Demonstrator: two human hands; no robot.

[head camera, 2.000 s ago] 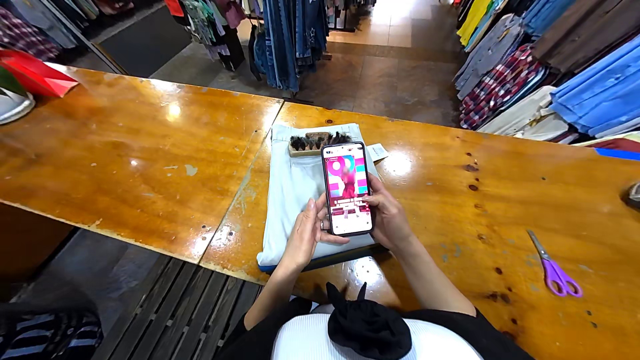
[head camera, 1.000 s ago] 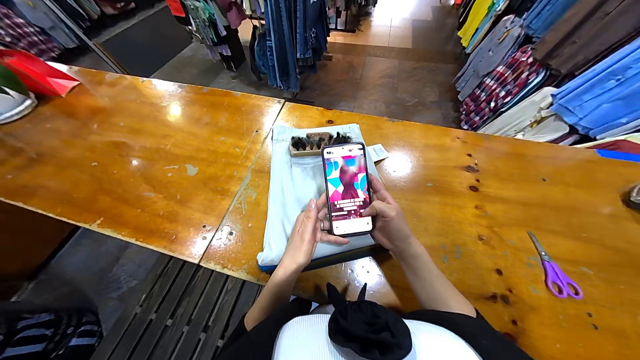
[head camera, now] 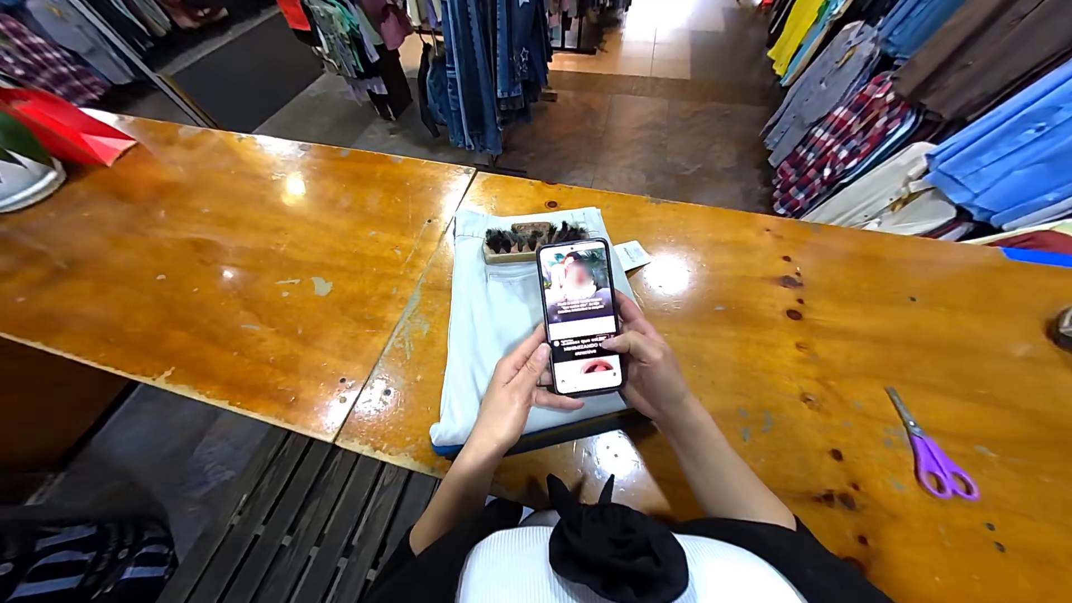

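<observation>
A smartphone (head camera: 582, 322) with a lit screen is held upright between both hands. My left hand (head camera: 521, 381) cradles its lower left side, fingers passing under the bottom edge. On the other side, my right hand (head camera: 649, 356) grips the phone, its thumb over the lower part of the screen. Beneath lies a folded pair of pale blue jeans (head camera: 494, 318) with a paper tag (head camera: 632, 255) at its right edge, on top of something dark. A wooden brush (head camera: 523, 243) with dark bristles rests near the top of the jeans, just beyond the phone.
Purple-handled scissors (head camera: 931, 452) lie on the wooden counter (head camera: 720, 335) at the right. A red item (head camera: 79, 130) and a white pot (head camera: 29, 184) stand at the far left. Clothing racks (head camera: 494, 75) line the floor beyond the counter; a slatted wooden surface (head camera: 293, 519) is below left.
The picture on the phone screen has changed, and the right thumb has shifted over it. Both hands keep their hold; the jeans, brush and scissors have not moved.
</observation>
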